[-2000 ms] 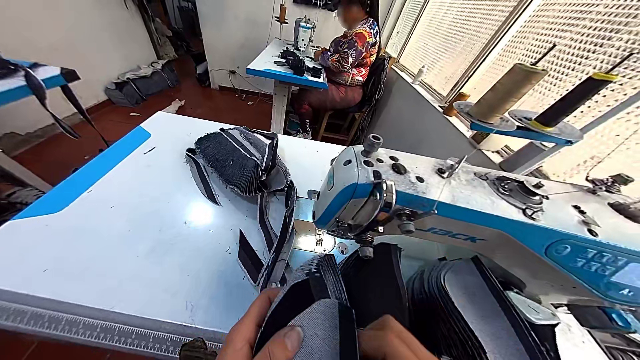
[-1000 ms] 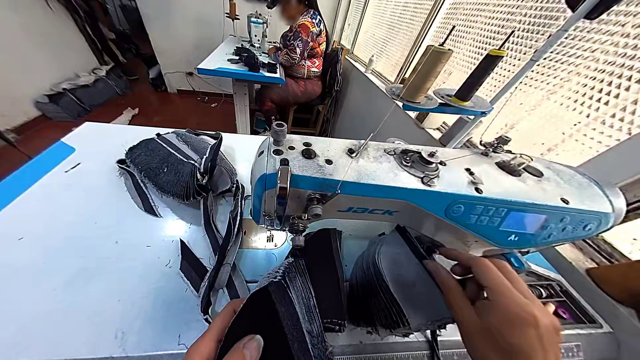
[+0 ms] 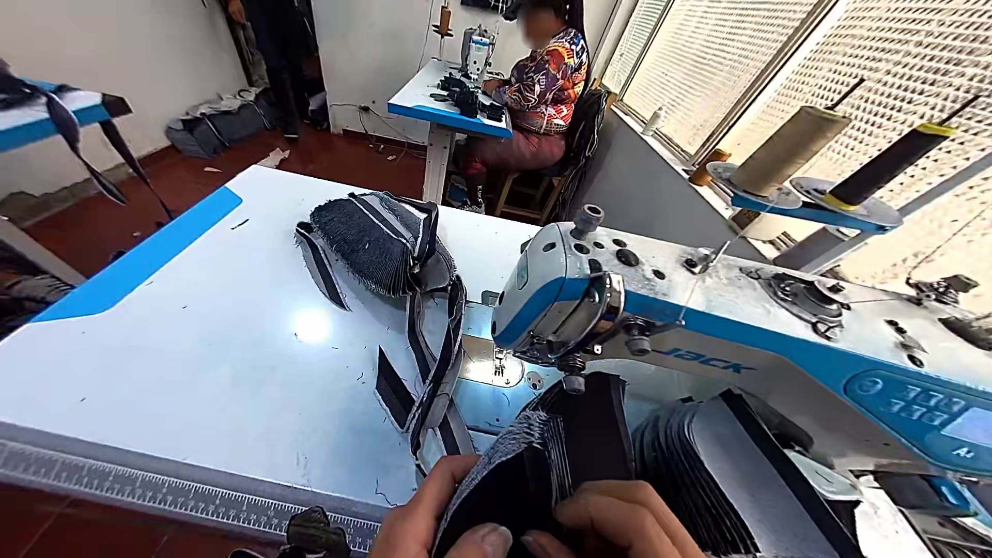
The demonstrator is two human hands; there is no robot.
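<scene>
My left hand (image 3: 442, 515) grips the left side of a stack of dark denim pieces (image 3: 504, 480) at the bottom middle. On the stack's right side, the fingers of my right hand (image 3: 620, 515) are closed on its edge. Just beyond the hands is the needle area of a Jack sewing machine (image 3: 542, 294). A black fabric piece (image 3: 593, 426) lies under the machine arm, behind my right hand. Right of it stands a thick stack of grey and black pieces (image 3: 744, 465). A denim bundle (image 3: 372, 240) with trailing strips (image 3: 442, 364) rests left of the machine head.
Thread cones (image 3: 790, 151) stand on a holder at the right. A ruler tape (image 3: 155, 480) runs along the front table edge. A person (image 3: 542, 85) sits at another sewing table (image 3: 449, 116) ahead; another person's legs (image 3: 283, 70) show at the back left. Denim bundles (image 3: 217, 124) lie on the floor.
My right hand has moved left from the grey and black stack and now holds the denim pieces together with my left hand. The view has shifted.
</scene>
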